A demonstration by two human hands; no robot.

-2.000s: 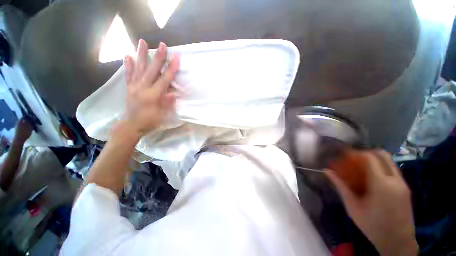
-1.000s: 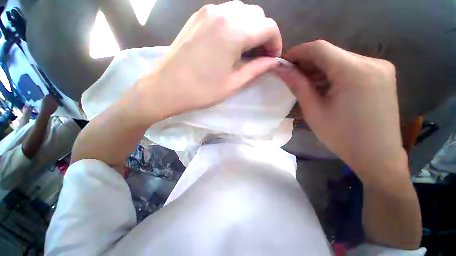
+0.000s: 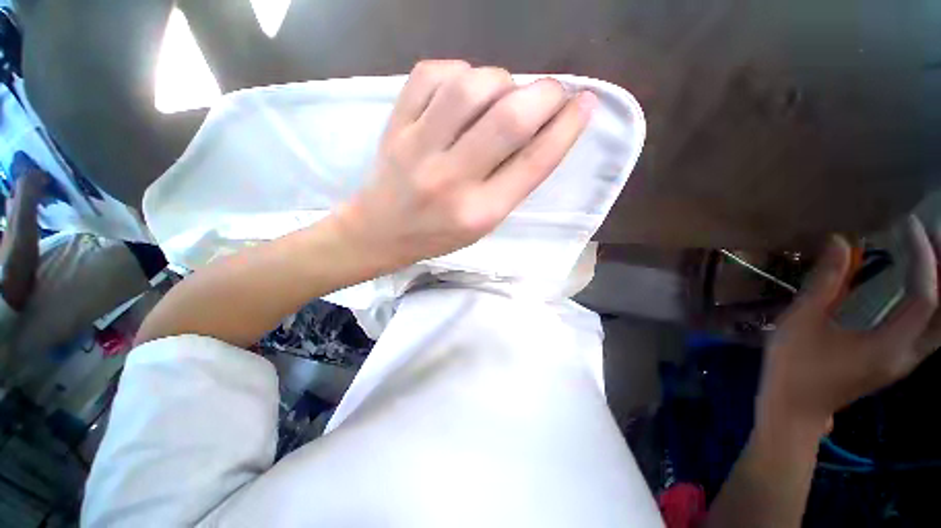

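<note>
A white garment panel (image 3: 299, 134) with a rounded right corner lies over the near edge of the grey-brown pressing board (image 3: 743, 124). My left hand (image 3: 464, 165) rests on the panel, fingers bent, fingertips at its upper right corner. Whether it pinches the cloth is hard to tell. My right hand (image 3: 856, 330) is at the right, below the board edge, thumb and fingers apart around the orange iron handle (image 3: 854, 262). It does not look closed on the handle. The iron's body is mostly hidden and dark.
Dark and patterned clothes (image 3: 315, 335) are heaped below the board. A person's arm (image 3: 21, 242) and pale clothing show at the left. A red cloth (image 3: 681, 505) lies at the bottom right, and a blue cord (image 3: 846, 454) runs beside my right wrist.
The iron went from my right hand to the right side. Both hands then met at the panel's corner. Now my right hand has moved right to the handle, and the panel lies flatter under my left hand.
</note>
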